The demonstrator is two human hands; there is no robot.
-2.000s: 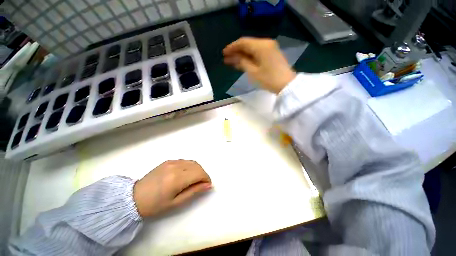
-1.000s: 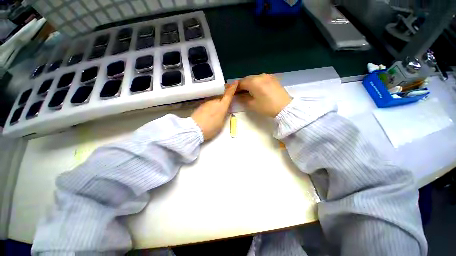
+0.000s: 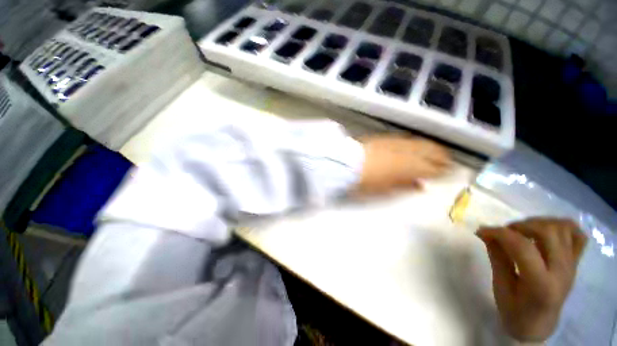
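My left hand is blurred and low over the white bench top, just in front of the foam tray. Whether it holds anything cannot be told. My right hand is at the lower right with fingers bent and thumb near the fingers; no object shows clearly in it. The small yellow tool lies on the bench between my hands. A shiny translucent film sheet spreads at the right, behind and beside my right hand. The tray pockets hold dark square smartwatch units.
More white foam trays with dark units stand stacked at the left. A blue object is below them, off the bench. The bench's front edge runs diagonally below my left sleeve. A pale grid rack is at the back.
The view has turned left, bringing the stacked trays into sight and taking the blue parts box out. My hands, together at the tray's edge one second ago, are now apart. The shiny sheet now shows at right.
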